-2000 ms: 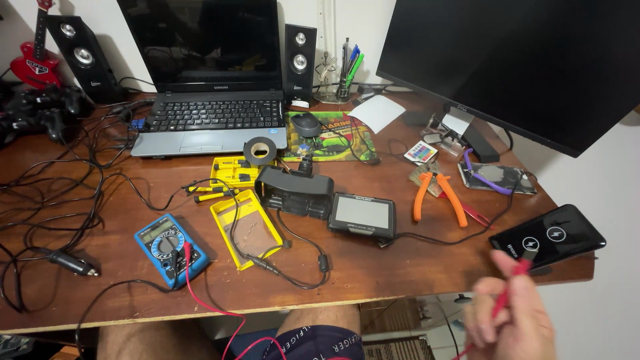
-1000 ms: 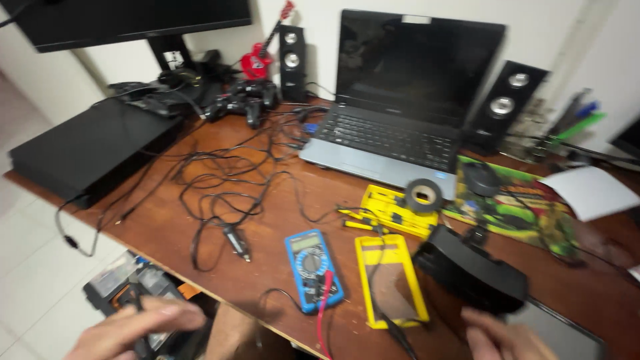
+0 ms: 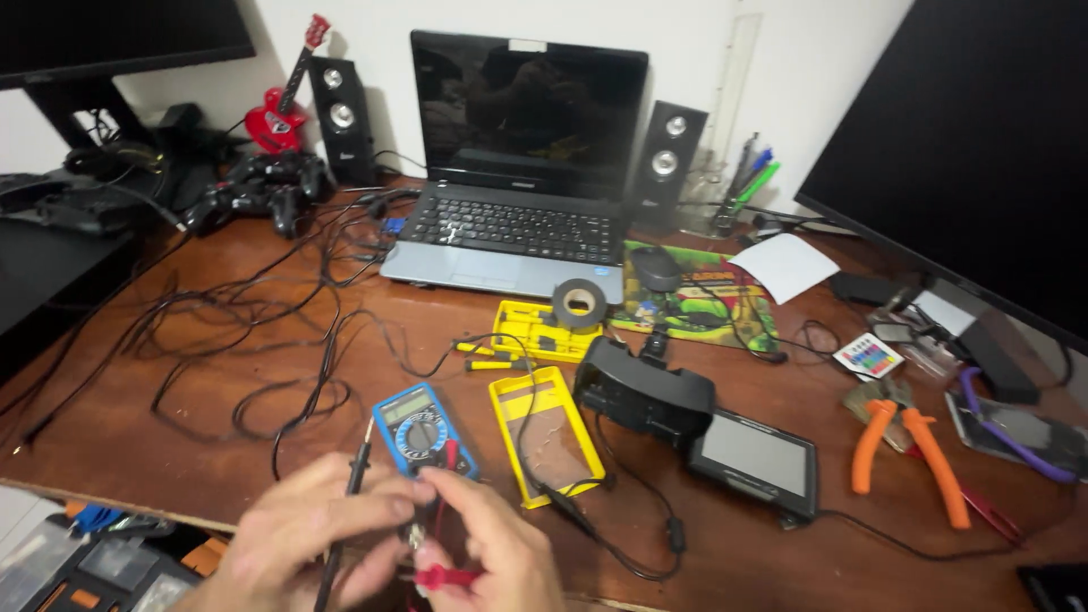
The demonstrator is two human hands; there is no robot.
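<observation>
My left hand [image 3: 319, 531] holds the black test probe [image 3: 355, 476], its metal tip pointing up, beside the multimeter. My right hand [image 3: 497, 535] holds the red test probe [image 3: 446, 577] low, near the desk's front edge. Between my fingers is a small part with a metal end [image 3: 415, 535]; what it is and which hand bears it I cannot tell. Just beyond my hands lies the blue multimeter [image 3: 421, 432], with a red plug in it. To its right rest a yellow plastic case lid [image 3: 544, 438] and a black cable with an inline piece [image 3: 568, 512].
A laptop [image 3: 501, 229] stands at the back. Electrical tape [image 3: 580, 303] rests on a yellow screwdriver case [image 3: 544, 331]. A black mount [image 3: 646, 391], a small screen device [image 3: 752, 463] and orange-handled pliers [image 3: 914, 450] lie to the right. Tangled cables [image 3: 255, 314] cover the left side.
My hands were apart a second ago and are now together in front of the multimeter. The black probe is now in my left hand. The view has swung left, then partly back.
</observation>
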